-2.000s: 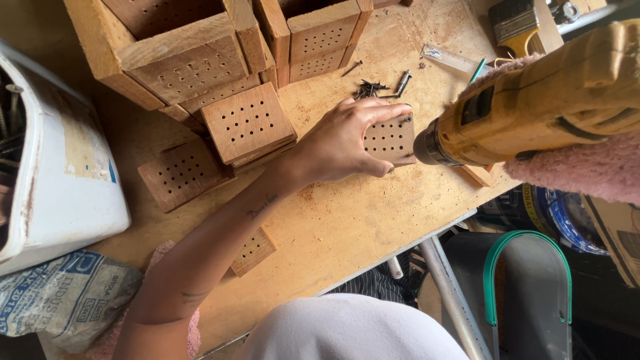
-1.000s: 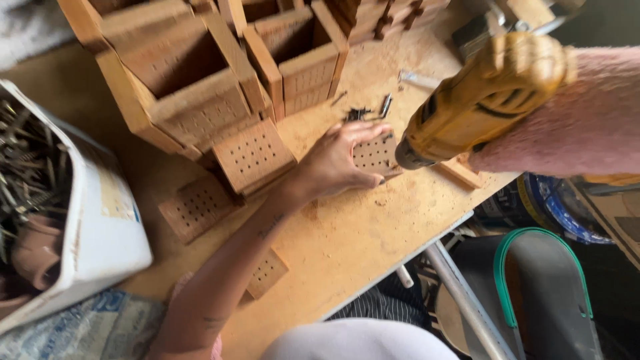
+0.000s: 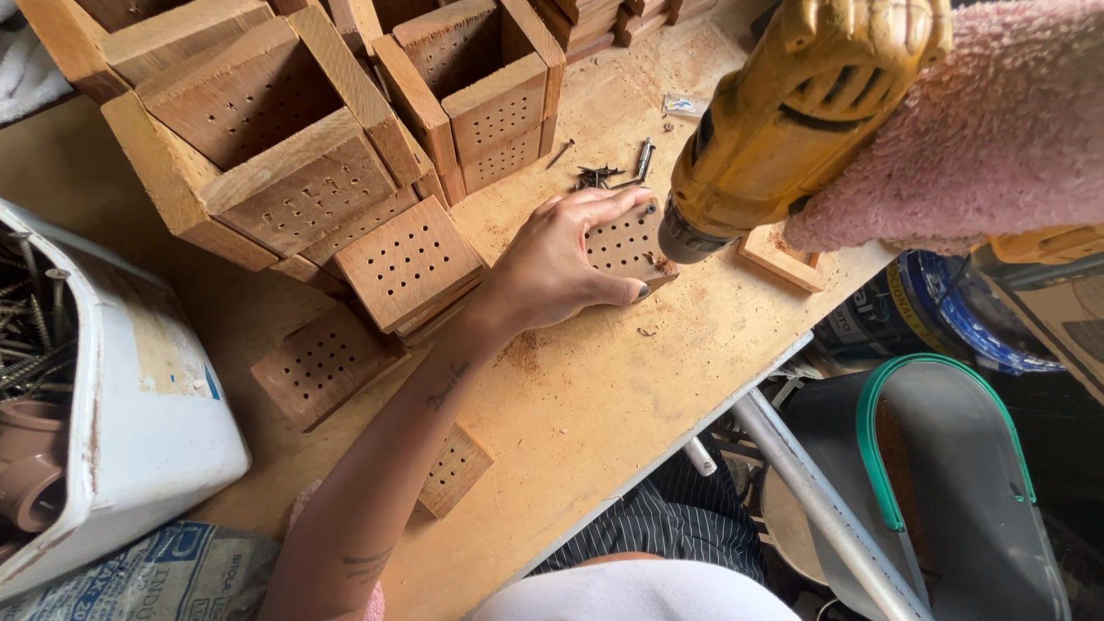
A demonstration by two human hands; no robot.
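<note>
My left hand (image 3: 573, 254) grips a small wooden block (image 3: 623, 241) with rows of drilled holes, thumb and fingers on opposite edges. A dark screw or bit stands at its upper corner. The chuck of a yellow power drill (image 3: 733, 164) is over the block's right edge, with wood shavings beside it; the bit is hidden. My right hand is not visible; a pink fuzzy sleeve or cloth (image 3: 966, 147) lies behind the drill. Similar drilled blocks (image 3: 410, 263) are stacked left of my left hand, with another (image 3: 315, 362) below them and one (image 3: 455, 470) beside my forearm.
Wooden boxes with drilled walls (image 3: 302, 172) stand at the upper left. Dark screws (image 3: 597, 178) and a metal bit (image 3: 645, 159) lie behind the block. A white bin of screws and pipe fittings (image 3: 164, 388) is at the left, a small wooden frame (image 3: 780, 259) at the right.
The drill has swung to a steeper angle over the held block. Shavings now show at the block's right edge. My left hand still holds the block. The view has shifted.
</note>
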